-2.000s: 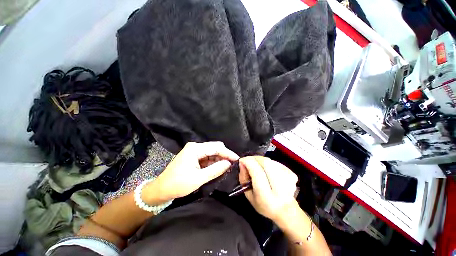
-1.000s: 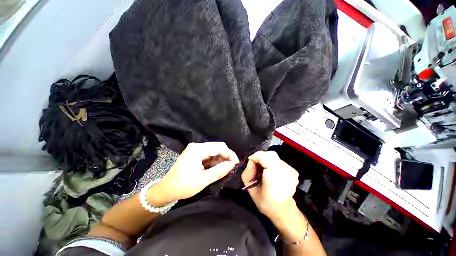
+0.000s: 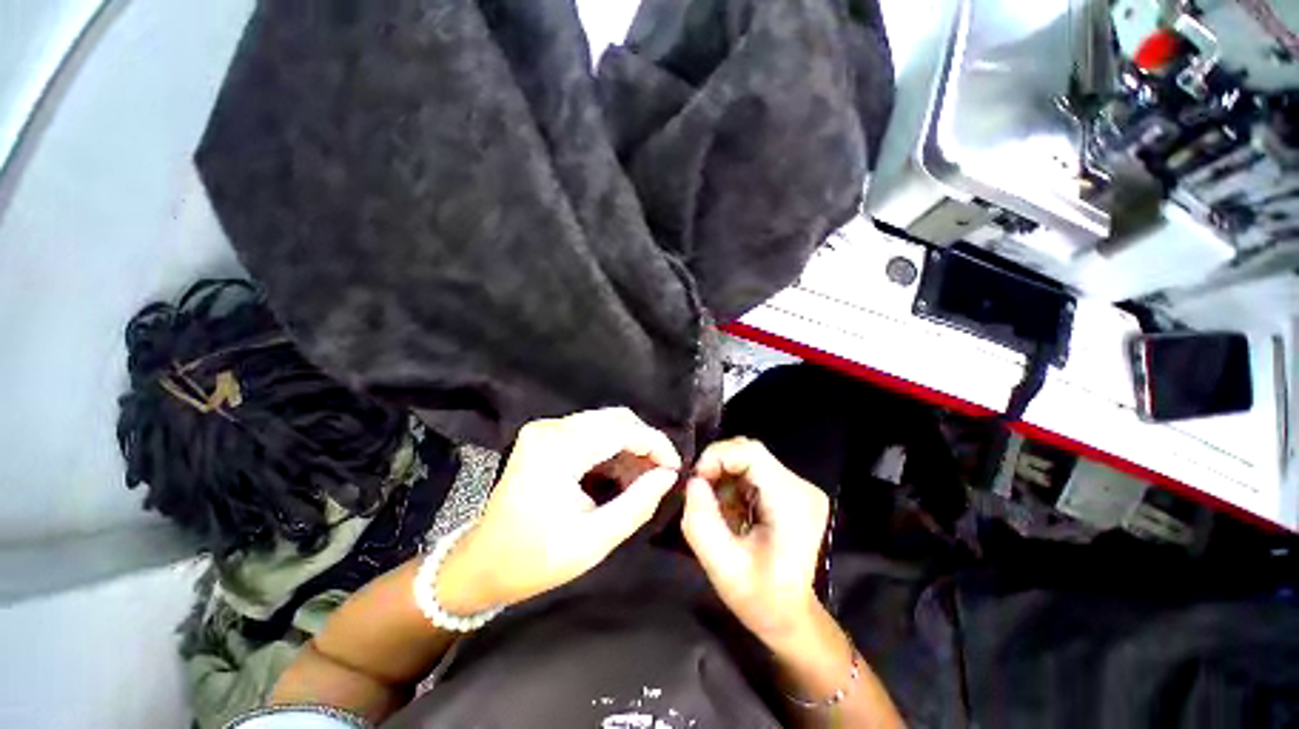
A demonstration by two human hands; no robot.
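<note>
A large dark grey garment piece (image 3: 413, 185) spreads from the table down to my lap, its narrow seam edge (image 3: 701, 373) running down to my fingertips. My left hand (image 3: 570, 499) pinches the cloth edge between thumb and forefinger. My right hand (image 3: 755, 534) meets it there, thumb and forefinger closed together at the same spot. A small bit of something thin shows inside the curl of my right hand, too unclear to name. Any thread between the fingertips is too fine to tell.
The machine (image 3: 1182, 128) stands at upper right on the white, red-edged table (image 3: 841, 306). A black plate (image 3: 993, 302) and a smartphone (image 3: 1194, 375) lie in front of it. A tied bundle of black strips (image 3: 242, 427) and olive-green cloth (image 3: 264, 570) are at left.
The view has turned, so the table and machine sit higher. The dark slim tool seen earlier below my right hand no longer shows clearly. My fingertips remain together at the cloth edge.
</note>
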